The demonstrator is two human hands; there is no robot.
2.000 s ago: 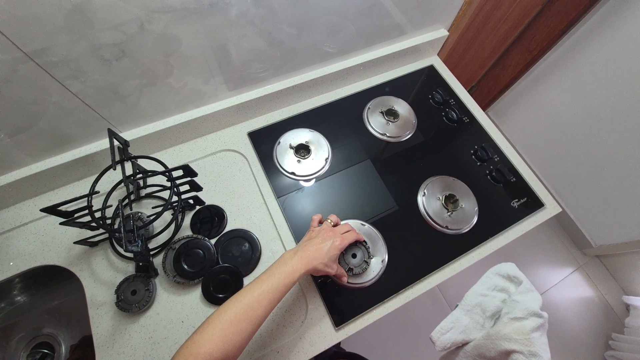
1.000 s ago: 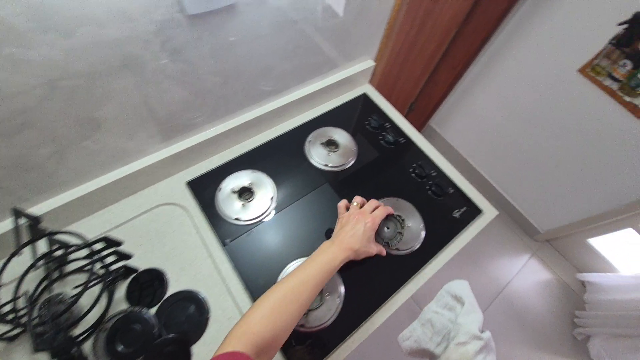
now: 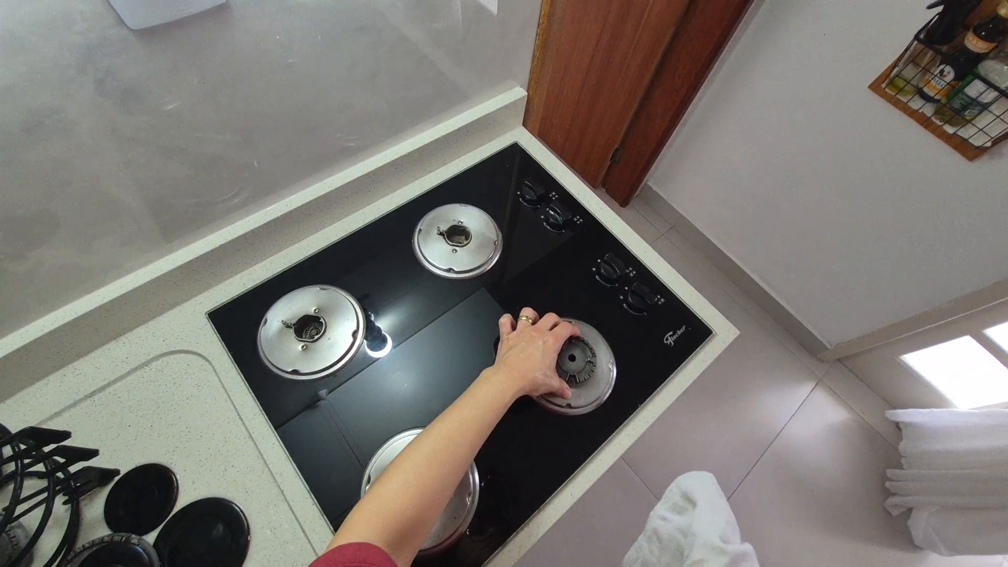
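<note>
My left hand [image 3: 543, 350], with a ring on one finger, curves its thumb and fingers around a grey metal burner head [image 3: 576, 361] on the right-hand round metal burner plate [image 3: 600, 386] of a black glass cooktop [image 3: 409, 362]. My forearm crosses over the lower plate [image 3: 461, 512] and covers much of it. The upper-left plate [image 3: 276, 339] and the upper-right plate [image 3: 480, 248] show bare centre openings. My right hand is not in view.
At the lower left, black pan supports [image 3: 51, 472], round black burner caps [image 3: 203, 535] and another burner head lie on the speckled counter. Control knobs [image 3: 610, 269] line the cooktop's right side. White cloth [image 3: 689, 528] shows beyond the front edge.
My left hand has moved from the lower burner plate to the right-hand one, with a burner head in its fingers in both places. The view has shifted right.
</note>
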